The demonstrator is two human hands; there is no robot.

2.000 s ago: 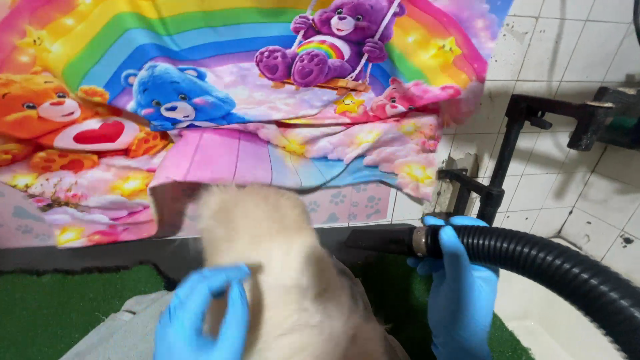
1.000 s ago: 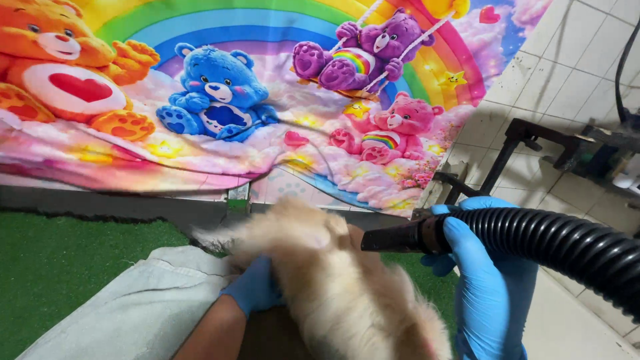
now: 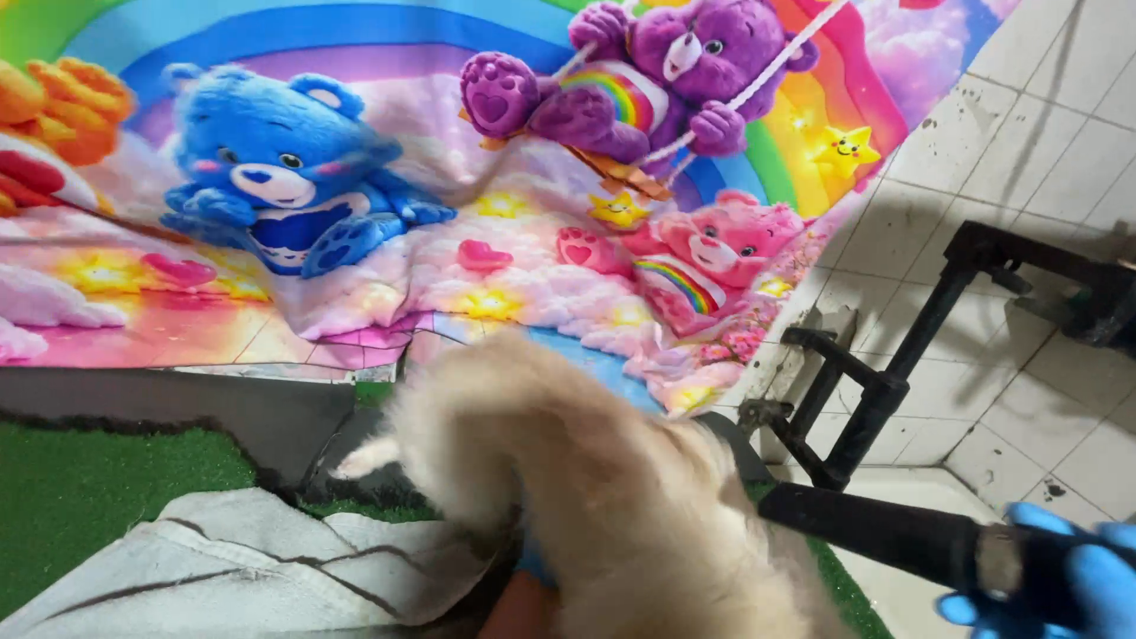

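A cream-coloured, long-haired dog, blurred, fills the lower middle, with one paw stretched out to the left. My left hand, in a blue glove, is against the dog's underside; fur hides most of it, so its fingers do not show. At the lower right my right hand, also blue-gloved, is closed around the black dryer hose's nozzle. The nozzle's flat tip points left at the dog's side, close to the fur.
A grey-white towel lies on green artificial turf. Behind hangs a cloth printed with cartoon bears. A black metal bracket arm stands out from the white tiled wall at the right, above a white ledge.
My left hand, in front of the dog two seconds ago, has gone beneath it and is now mostly hidden. The dog's body has shifted and bent. My right hand keeps hold of the nozzle.
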